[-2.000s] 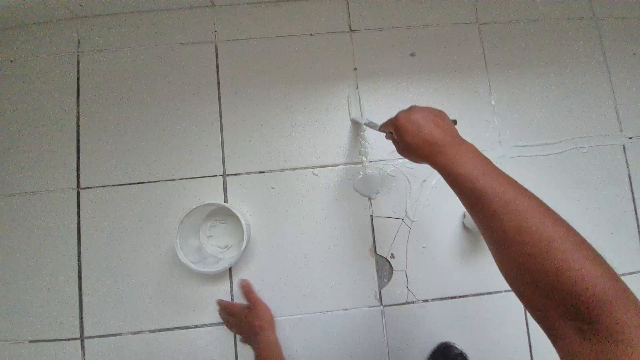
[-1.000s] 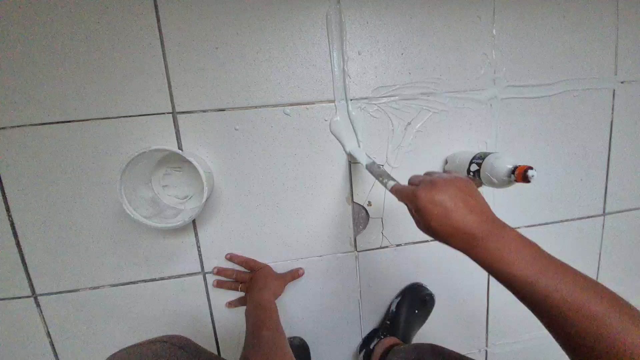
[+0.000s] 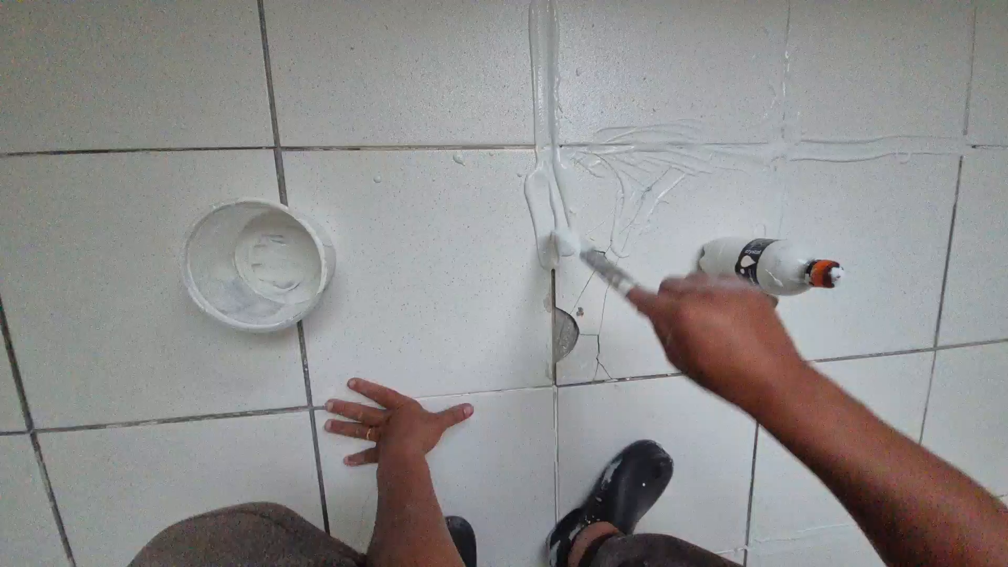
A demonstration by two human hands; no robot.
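Observation:
My right hand [image 3: 720, 339] grips a paintbrush [image 3: 610, 272], its bristles in wet white coating [image 3: 543, 197] on a joint between floor tiles. Below the bristles the same joint passes a chipped grey hole [image 3: 565, 335] with cracks in the tile beside it. More white coating [image 3: 669, 150] spreads in streaks over the cracked tile and along the cross joint. My left hand [image 3: 405, 424] rests on the tiles with fingers spread, holding nothing. A white plastic tub [image 3: 260, 264] with white coating inside stands up and left of it.
A white plastic bottle [image 3: 776, 264] with an orange and black cap lies on its side just beyond my right hand. My shoe [image 3: 634, 484], black with white spatters, is at the bottom; part of the other shows beside my left forearm. Dark joints divide the pale tiles.
The brush in my right hand has moved down the joint toward the chipped hole, and white coating now covers more of that joint. My left hand has come to rest on the floor. The view has shifted.

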